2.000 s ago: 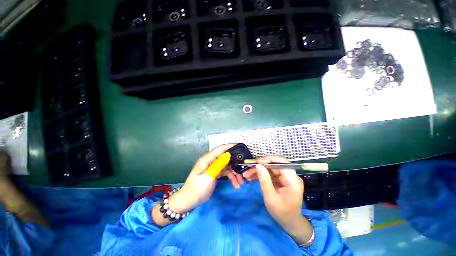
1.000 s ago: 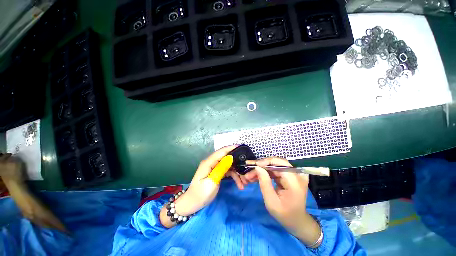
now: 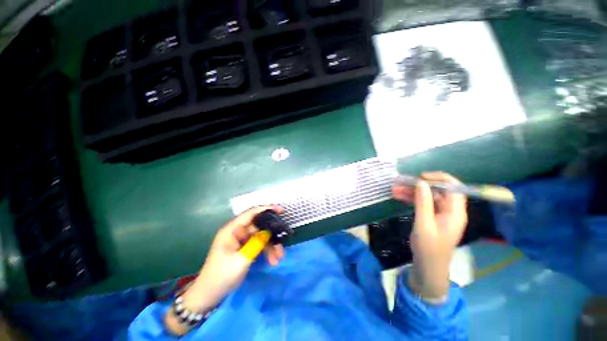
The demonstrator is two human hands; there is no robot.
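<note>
My left hand (image 3: 233,246), with a yellow finger cot (image 3: 255,246), holds a small black housing (image 3: 272,225) at the near edge of the bench. My right hand (image 3: 436,213) holds a thin tool with a pale handle (image 3: 492,193); its tip is blurred near the right end of the dotted sheet (image 3: 319,194). The sheet lies flat on the green bench, just beyond the housing. A single pale ring (image 3: 280,154) lies on the bench beyond the sheet.
A black foam tray (image 3: 226,106) with housings in its pockets stands at the back; its front left pocket looks empty. Another foam tray (image 3: 50,220) is at the left. White paper (image 3: 459,120) with a pile of rings (image 3: 429,72) lies at the back right. A dark tray (image 3: 389,241) is below the edge.
My right hand with the tool has moved right, away from the housing, to the sheet's right end. My left hand still holds the housing, now tilted. The view has shifted and blurred.
</note>
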